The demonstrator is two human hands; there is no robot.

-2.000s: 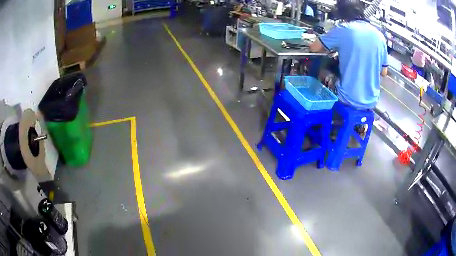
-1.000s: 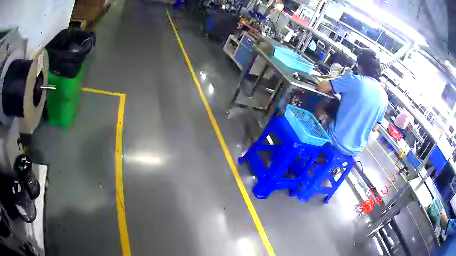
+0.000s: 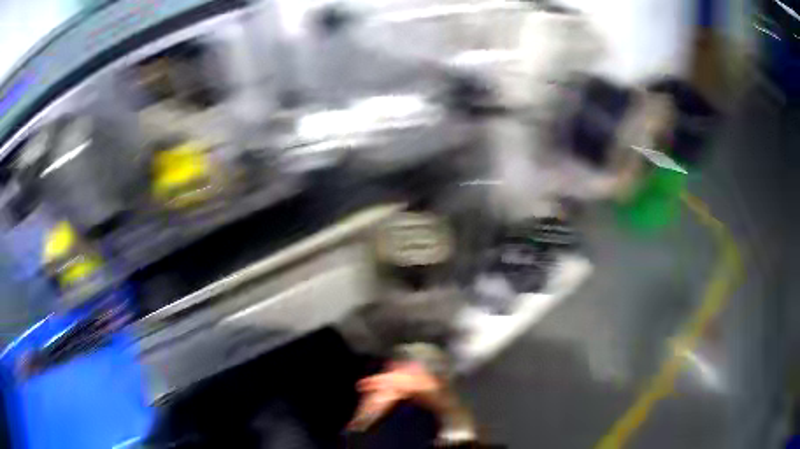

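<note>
The picture is strongly blurred. One hand shows at the bottom centre, below the bench edge, with its fingers pointing left; I cannot tell whether it is my left or right hand, or whether it holds anything. No other hand shows. The grey machine fills the upper left, with a yellow roller on its front and more yellow rollers at the far left. The blue tray is at the lower left, with dark thin pieces at its upper end.
The pale bench edge runs diagonally under the machine. A dark cable reel and a green bin are at the upper right. A white-edged base with dark items stands right of centre. A yellow floor line curves down the right side.
The view has swung from the aisle, blue stools and seated person to the machine and blue tray. The reel and green bin have shifted from left to right. A hand has appeared.
</note>
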